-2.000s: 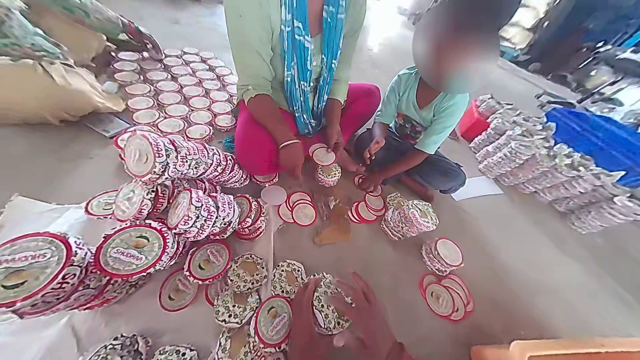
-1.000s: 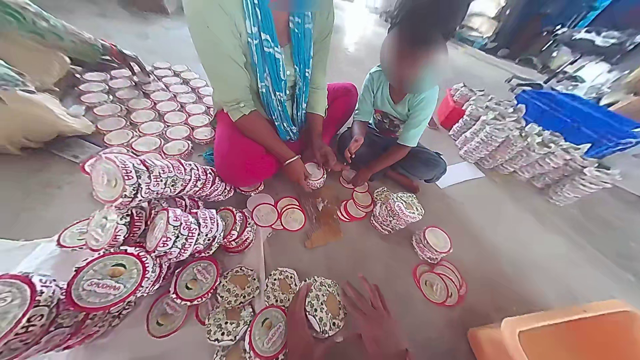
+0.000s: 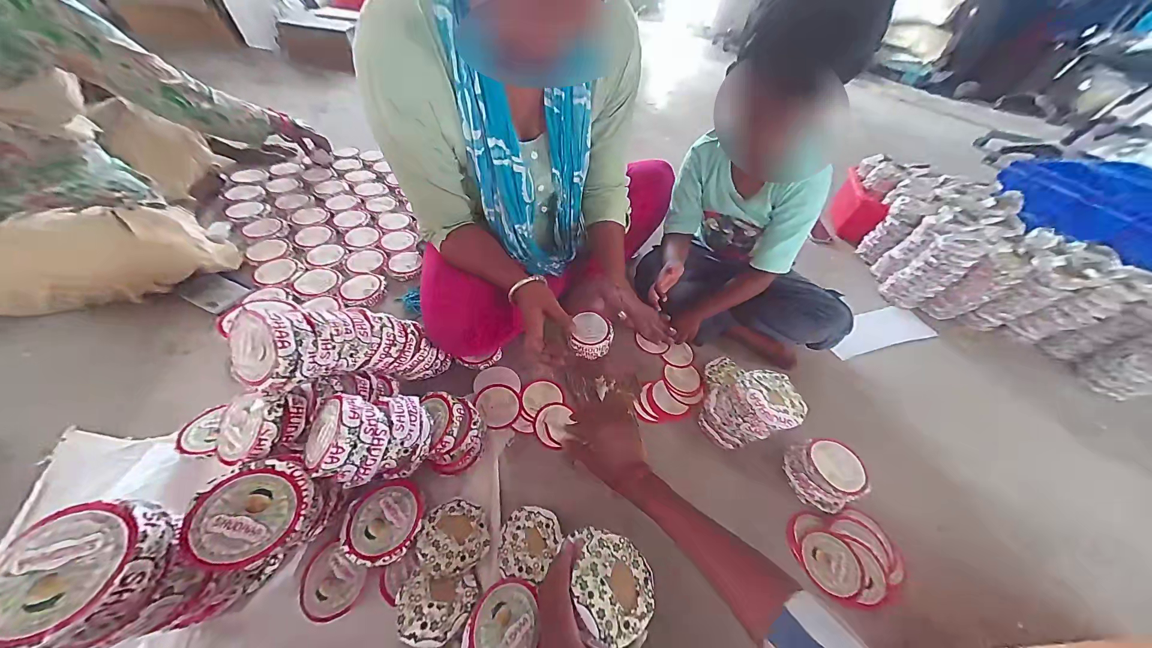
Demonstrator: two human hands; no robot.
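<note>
My left hand [image 3: 560, 598] is at the bottom centre, its fingers around the side of a round pack wrapped in printed paper [image 3: 614, 585], with a brown patch on top. My right hand [image 3: 612, 432] reaches forward over the floor, beside loose red-rimmed round labels [image 3: 544, 400]; whether its fingers hold anything is blurred. Similar wrapped packs [image 3: 531, 543] and a pack with a red-rimmed label [image 3: 504, 616] lie left of my left hand. Opposite, a person's hands [image 3: 544, 319] are beside a small round pack [image 3: 591, 333].
Stacked labelled packs [image 3: 243, 513] stand at left, with rows of round packs [image 3: 315, 236] behind. A second person [image 3: 747, 216] sits opposite at right, near loose labels [image 3: 673, 391] and a wrapped stack [image 3: 751, 403]. More labels [image 3: 841, 558] lie at right. Bundles [image 3: 972, 252] and a blue crate [image 3: 1089, 202] stand beyond.
My right hand has moved forward from beside the wrapped packs to the loose labels near the person opposite. My left hand stays at the wrapped packs.
</note>
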